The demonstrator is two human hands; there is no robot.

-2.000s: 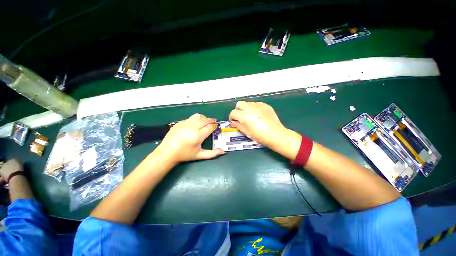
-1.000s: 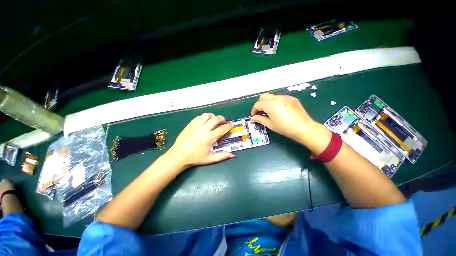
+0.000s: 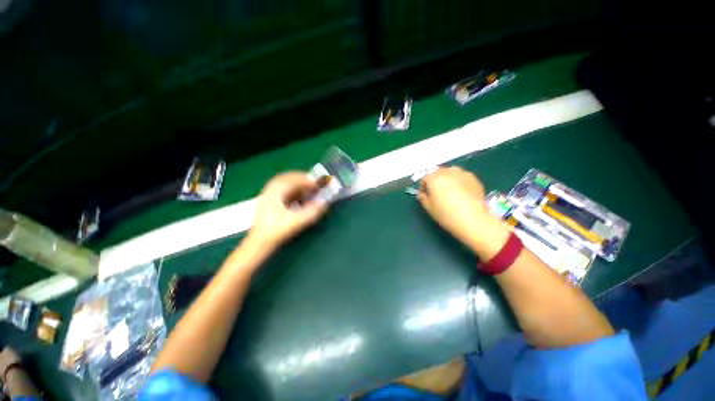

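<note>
My left hand (image 3: 286,207) holds a phone body (image 3: 339,174) by its near end, raised over the white strip; the phone is blurred. My right hand (image 3: 455,200), with a red band on the wrist, is at the strip's near edge beside the white bits (image 3: 424,174). Its fingers are curled, and a small pale piece shows at the fingertips; I cannot tell whether they grip it. The black cable bundle (image 3: 186,291) lies left, partly behind my left forearm.
Two phone bodies (image 3: 576,219) overlap at the right. Several more, such as one at the left (image 3: 202,179), lie on the green belt beyond the white strip (image 3: 188,236). Clear plastic bags (image 3: 114,329) lie at left. Another person's hand shows at the lower left edge.
My left hand has lifted the phone body off the mat and moved it forward to the strip. My right hand has left the phone and is beside the white bits. The view has shifted.
</note>
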